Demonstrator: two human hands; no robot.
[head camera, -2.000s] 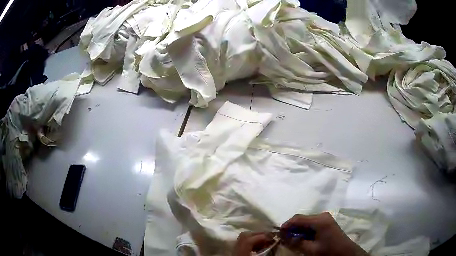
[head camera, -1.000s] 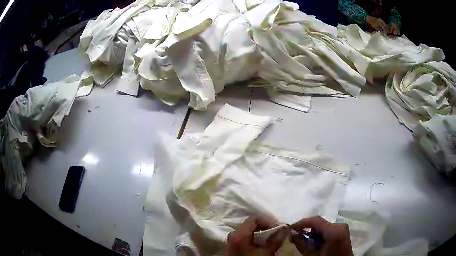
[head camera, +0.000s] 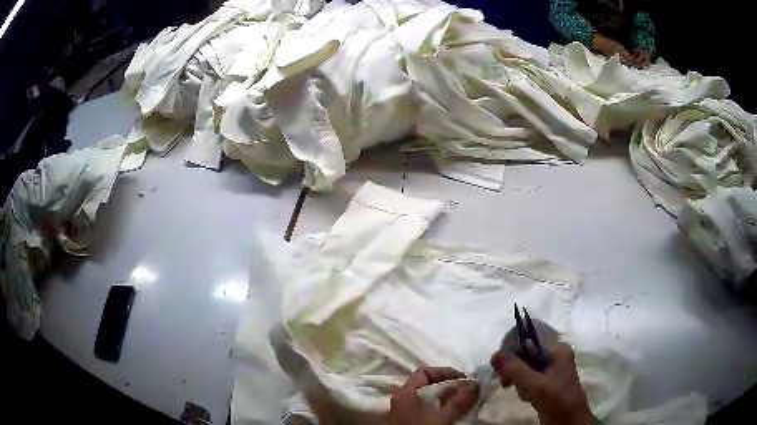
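The off-white garment (head camera: 465, 290) lies spread on the table nearest me, with stitched hem bands at its far side. My left hand (head camera: 432, 398) is at the bottom edge, partly cut off, and pinches a folded seam of the garment between thumb and fingers. My right hand (head camera: 544, 378) is just to the right, raised over the cloth, and holds dark thread snips (head camera: 528, 334). The two pointed blades stand apart and point away from me. The snips' lower part is hidden in my right palm.
A large cream garment pile (head camera: 365, 83) lies along the table's far side. Smaller heaps lie left (head camera: 62, 199) and right (head camera: 693, 153). A black phone (head camera: 114, 322) lies on the white table (head camera: 183, 241) at left. Another person's hands (head camera: 618, 51) show beyond the pile.
My right hand has moved up off the seam, and the snips now show with their blades apart. My left hand still holds the seam. The other person's hands and sleeves have come into view.
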